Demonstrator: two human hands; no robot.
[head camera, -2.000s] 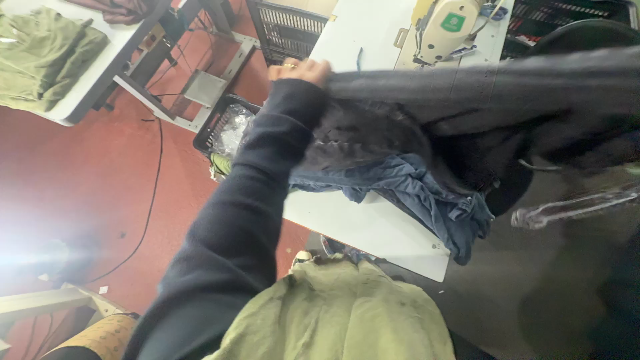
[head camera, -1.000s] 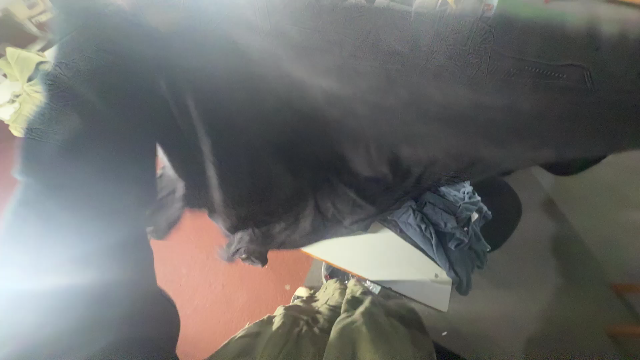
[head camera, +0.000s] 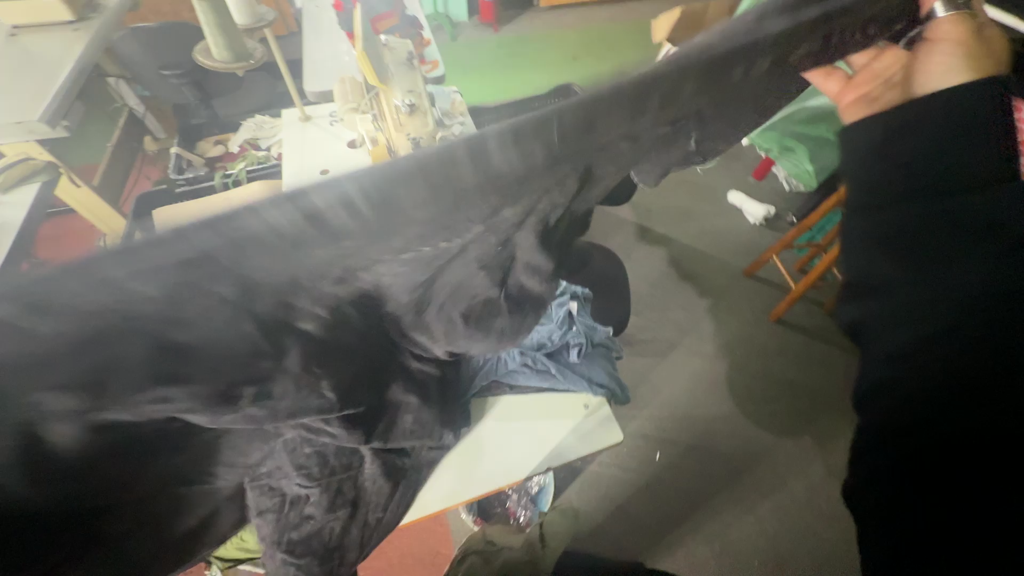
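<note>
My right hand (head camera: 920, 72), in a black sleeve at the upper right, grips one end of a black garment (head camera: 448, 256). The cloth is stretched taut across the view from there to the left edge and blurs with motion. Folds of it hang down over a white table (head camera: 520, 436). Behind and below it, a crumpled blue denim garment (head camera: 568, 344) lies at the table's end. My left hand is not in view.
An industrial sewing machine (head camera: 400, 104) and thread cones (head camera: 220, 36) stand beyond the cloth. A wooden folding stand (head camera: 804, 256) is at the right, near green fabric (head camera: 800, 140). A dark round seat (head camera: 600, 288) shows by the table's end.
The black garment has swept across the view and now slants up to the right. My right hand has come into view at the upper right. The view has turned towards the right.
</note>
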